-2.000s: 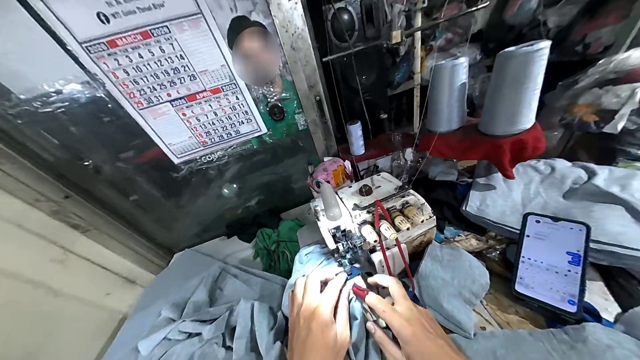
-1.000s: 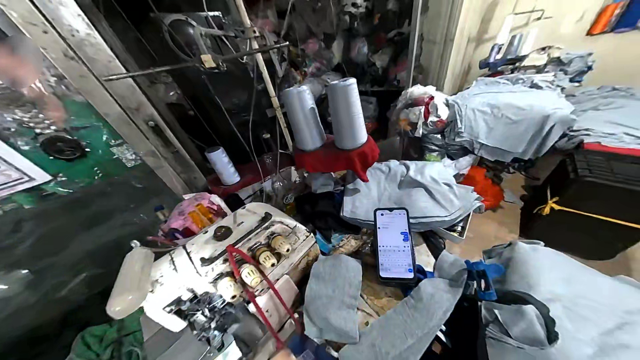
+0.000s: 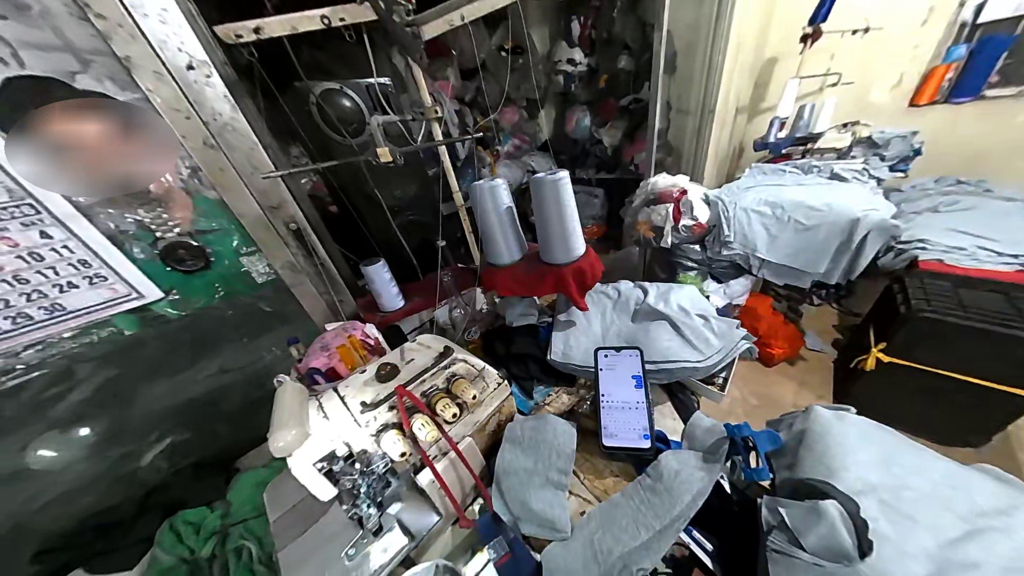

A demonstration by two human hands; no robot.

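Neither of my hands shows in the view now. A white overlock sewing machine (image 3: 432,364), worn and stained, stands at the lower middle, with a row of cream tension dials (image 3: 445,406) and a red cord (image 3: 436,464) looped over its front. To its right lie cut grey fabric pieces (image 3: 534,476). A lit smartphone (image 3: 624,400) leans upright beside a folded stack of grey fabric (image 3: 648,328). Two large grey thread cones (image 3: 558,216) rest on a red cloth (image 3: 544,276) behind the machine, and a smaller thread spool (image 3: 382,285) is at their left.
Green cloth (image 3: 212,520) lies at the lower left, below a wall calendar (image 3: 64,264). More grey fabric (image 3: 904,480) fills the lower right. Behind it are a black crate (image 3: 928,352) with a yellow tie, an orange bag (image 3: 770,328) and garment piles (image 3: 800,216).
The view has swung far to the right. Both hands, at the machine with light blue-grey fabric two seconds ago, are out of sight.
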